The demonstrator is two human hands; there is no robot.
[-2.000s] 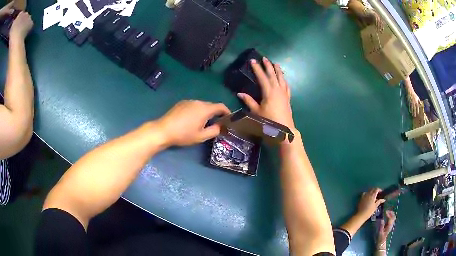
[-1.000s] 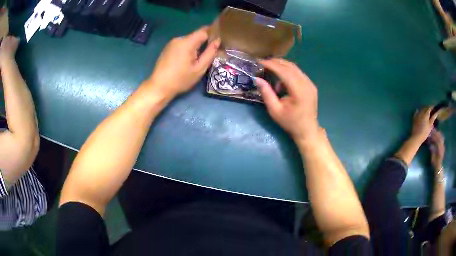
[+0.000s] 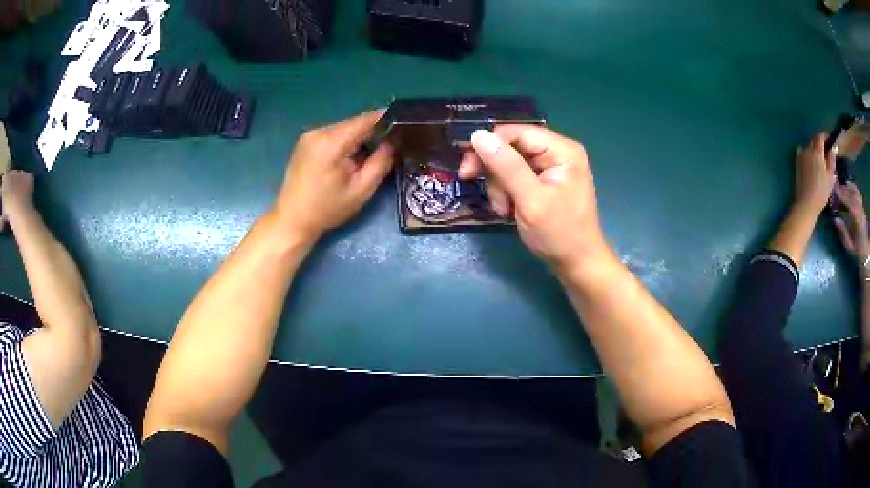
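The black retail box (image 3: 410, 225) stands on the green table in front of me, its lid partly raised and leaning over the inside. Shiny bagged accessories (image 3: 434, 193) with a red bit show in its bottom. My left hand (image 3: 339, 170) grips the left side of the box and lid. My right hand (image 3: 544, 186) is at the lid's front edge, thumb and forefinger pinched on it; its other fingers are curled over the box's right part and hide the contents there.
A row of black units (image 3: 157, 95) stands at the left beside loose white papers (image 3: 124, 43). A tray stack (image 3: 272, 27) and a black box (image 3: 426, 24) are at the far side. Co-workers' arms show at the left (image 3: 57, 267) and right (image 3: 777, 243). The table's curved edge is near me.
The box lid has tipped forward from wide open to partly lowered. My right hand has moved from the box's inside up to the lid's edge. The view has shifted.
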